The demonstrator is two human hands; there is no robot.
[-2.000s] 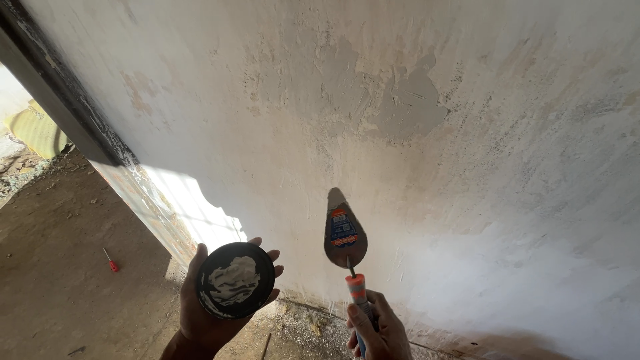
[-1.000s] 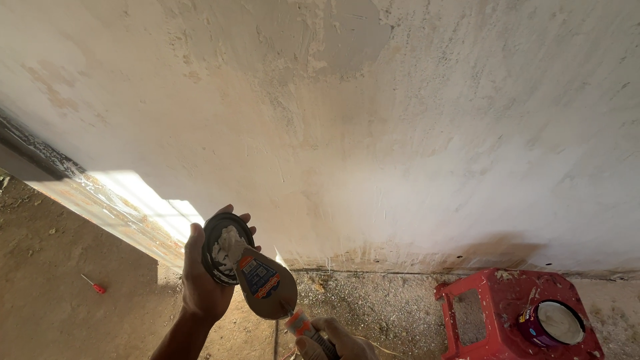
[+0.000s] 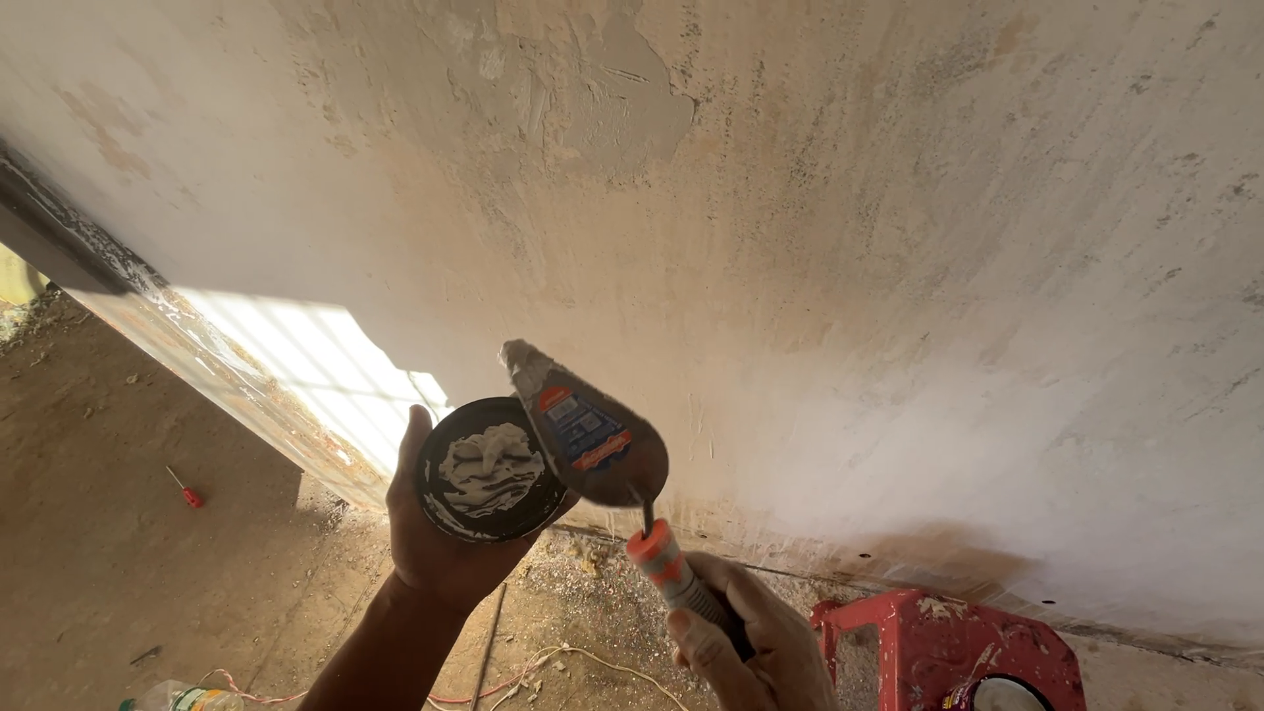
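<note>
My left hand [image 3: 444,553] holds a round black lid [image 3: 491,470] from below, with pale putty [image 3: 489,464] smeared on its inner face. In my right hand [image 3: 741,632] is the orange and grey handle of a trowel [image 3: 597,434]. Its rounded blade, which bears a label, overlaps the right edge of the lid, and putty clings to the tip. Whether blade and lid touch I cannot tell. Behind both stands a plastered wall [image 3: 592,247] with a rough grey putty patch [image 3: 622,99] near the top.
A red plastic stool [image 3: 978,642] with an open can [image 3: 1007,694] on it is at the lower right. On the dusty floor lie a red-handled screwdriver [image 3: 191,494], a cable [image 3: 563,650] and a plastic bottle [image 3: 183,697]. A dark frame [image 3: 79,227] edges the wall at left.
The trowel has gone from upright beside the lid, to over the lid's putty, to the lid's right edge with putty on its tip. The view has tilted down, then partly back up.
</note>
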